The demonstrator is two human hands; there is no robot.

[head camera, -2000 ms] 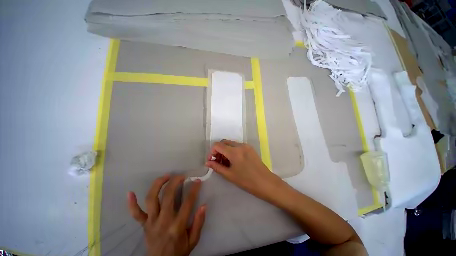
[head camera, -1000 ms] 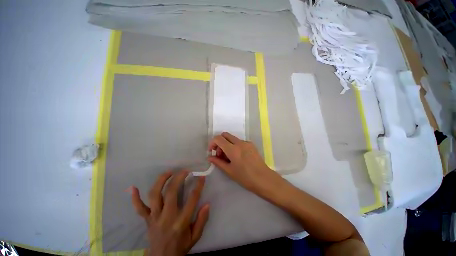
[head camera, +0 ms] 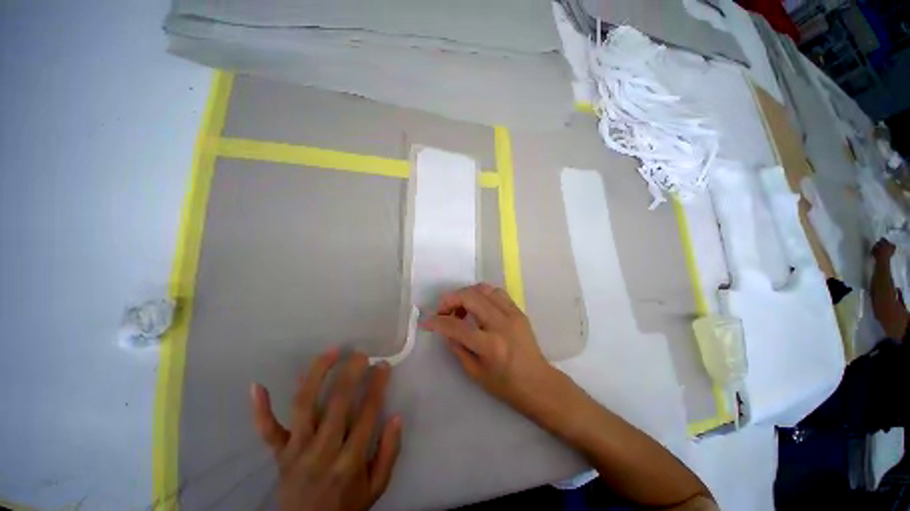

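A white garment panel lies on the grey fabric, one strap pointing away from me. A narrow white tape lies in a curve along the neckline edge, its upper end at the base of the strap. My left hand rests flat with spread fingers, fingertips at the tape's left end. My right hand has its thumb and index finger close together just right of the tape's upper end. I see nothing between these fingers; the other fingers are curled.
Yellow marking tape frames the work area. Stacked grey pieces lie at the far side, a tape bundle far right. A glue bottle and white pile are right, a crumpled lump left. Another person's arm shows far right.
My right fingers have moved slightly right, off the tape's upper end, which now lies exposed along the edge. My left hand stays at the tape's left end. The view has shifted slightly.
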